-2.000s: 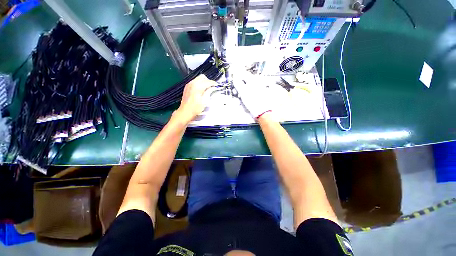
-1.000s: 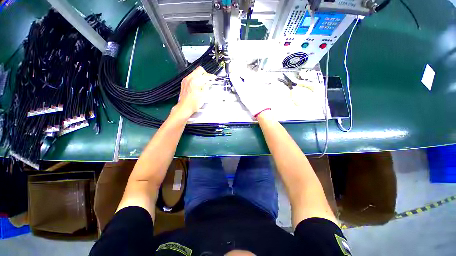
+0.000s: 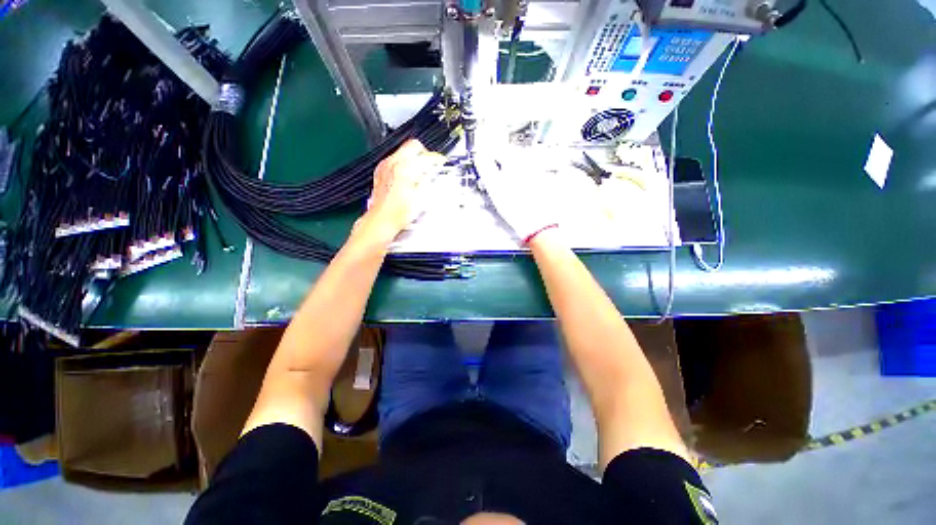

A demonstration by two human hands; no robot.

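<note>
My left hand (image 3: pixel 398 193), which looks bare, is at the left of the work under the machine head (image 3: pixel 471 103), with fingertips together. My right hand (image 3: pixel 511 195), in a white glove, is at the right of the same spot. The small fixture (image 3: pixel 470 172) lies between my fingertips; what the fingers pinch is too small and blurred to tell. A thick black cable bundle (image 3: pixel 298 197), tied with a pale band, curves from the left to the machine behind my left hand. Loose cable ends (image 3: pixel 436 269) lie along the front edge of the white base plate (image 3: pixel 616 228).
A white control unit (image 3: pixel 641 77) stands right of the machine. Small pliers (image 3: pixel 592 167) lie on the plate. A black flat rectangle (image 3: pixel 692 200) with a white lead is to its right. A tangled black cable pile (image 3: pixel 113 164) covers the far left. Cardboard boxes (image 3: pixel 123 415) are below the bench.
The view has shifted slightly from the oldest frame. My hands stay at the fixture, with only slight movement of the fingers.
</note>
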